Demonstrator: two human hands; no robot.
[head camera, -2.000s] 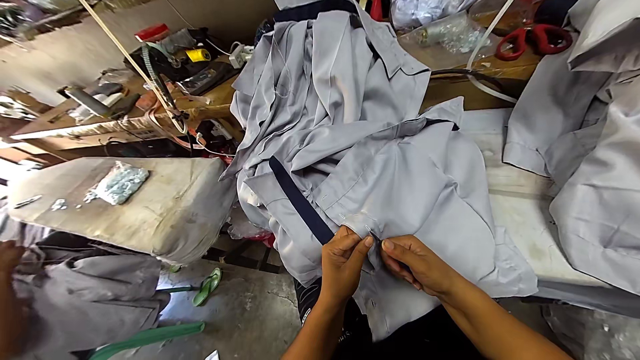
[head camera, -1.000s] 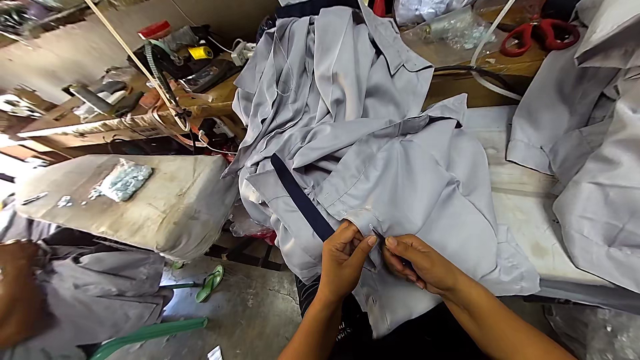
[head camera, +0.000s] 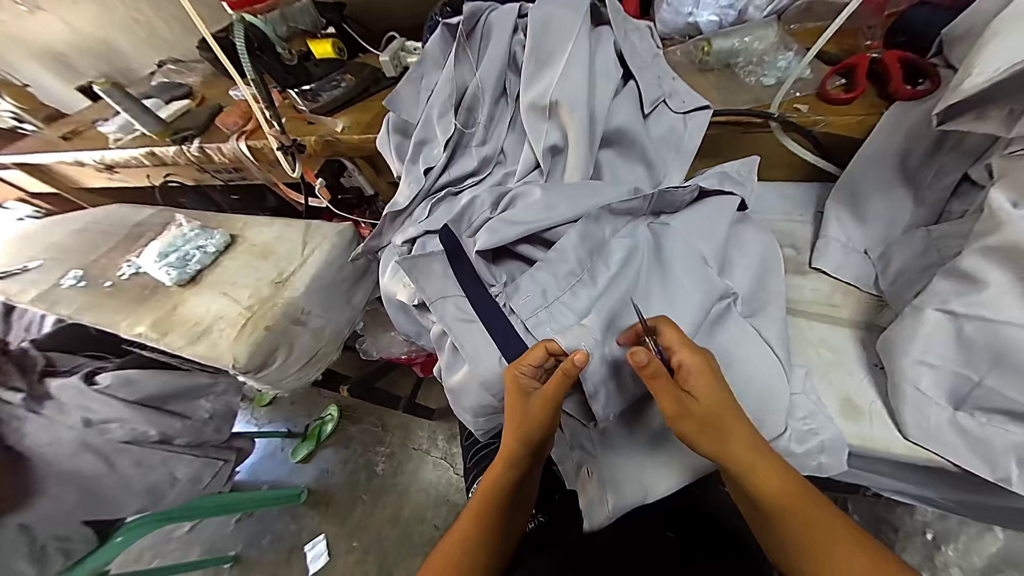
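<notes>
A light grey shirt (head camera: 680, 264) with stitched buttonholes lies over my lap and the padded board. My left hand (head camera: 544, 388) pinches the edge of its placket between thumb and fingers. My right hand (head camera: 688, 376), a little to the right and off the cloth edge, holds small thread snips (head camera: 650, 334) with the dark pointed tip upward. Whether the blades are parted is hard to tell. A navy fabric strip (head camera: 480, 292) runs across the shirt, its lower end near my left hand. More grey garments (head camera: 552, 96) are heaped just behind.
Red-handled scissors (head camera: 878, 78) rest on the wooden bench at the back right. Grey garments (head camera: 952, 264) hang over the padded board's right side. On the left padded board (head camera: 280, 280) sits a plastic bag of small pale pieces (head camera: 182, 250). A green chair (head camera: 208, 506) stands at lower left, beside another person's grey garment.
My right hand has come away from my left hand and the placket, slightly up and to the right, and the snips now show in it. My left hand still pinches the cloth.
</notes>
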